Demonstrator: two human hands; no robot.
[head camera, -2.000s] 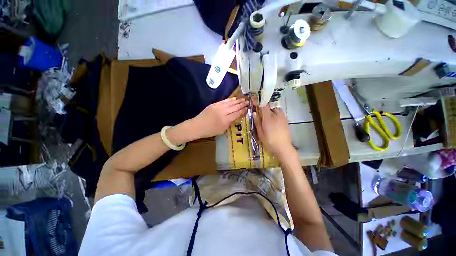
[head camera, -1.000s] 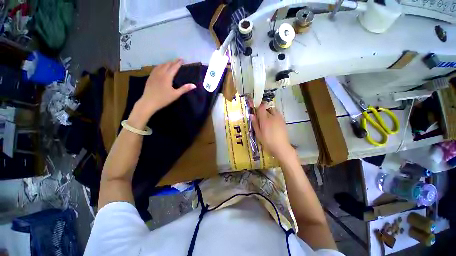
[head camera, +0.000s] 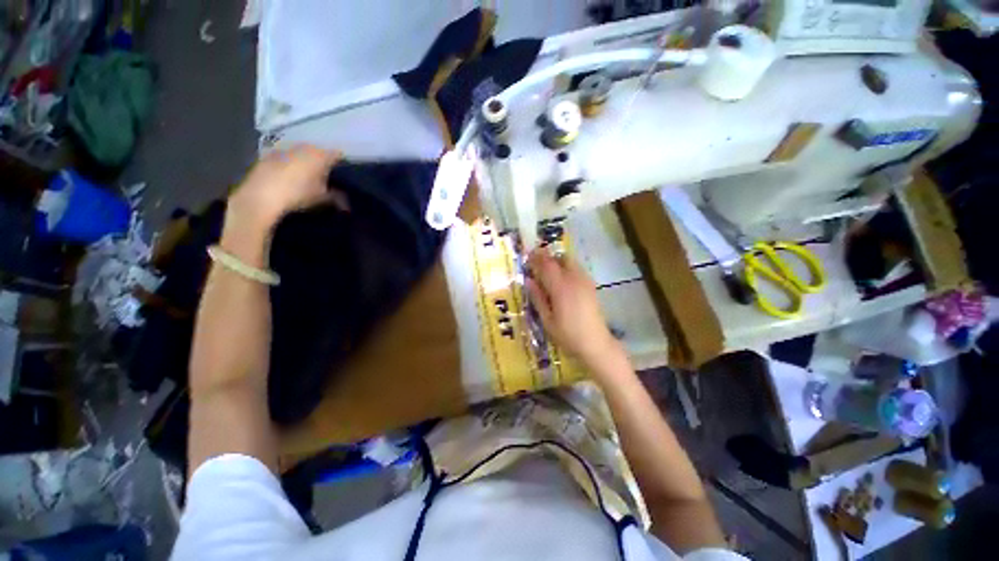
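Observation:
A dark garment panel (head camera: 367, 247) lies over a brown board (head camera: 405, 356) left of the needle. My left hand (head camera: 287, 184) is at the panel's upper left edge, fingers bent on the dark cloth; the image is blurred there, but it appears to hold the edge. My right hand (head camera: 561, 287) is just right of the needle area, beside the shiny metal needle plate (head camera: 528, 318). Its fingertips are close together near the presser foot; whether a small piece is between them cannot be told. Yellow tape (head camera: 500, 329) with "PIT" lettering lies flat on the bed.
The white sewing machine (head camera: 690, 142) stands over the bed, with a white lamp (head camera: 448, 189) near the needle. A brown strip (head camera: 670, 279) and yellow-handled shears (head camera: 782, 278) lie to the right. Dark pieces (head camera: 477, 71) lie behind. Bottles and spools stand on a lower shelf at right.
My left hand has left the needle area and moved far left to the panel's edge, and the dark panel has shifted left. My right hand stays beside the needle. The camera view has turned.

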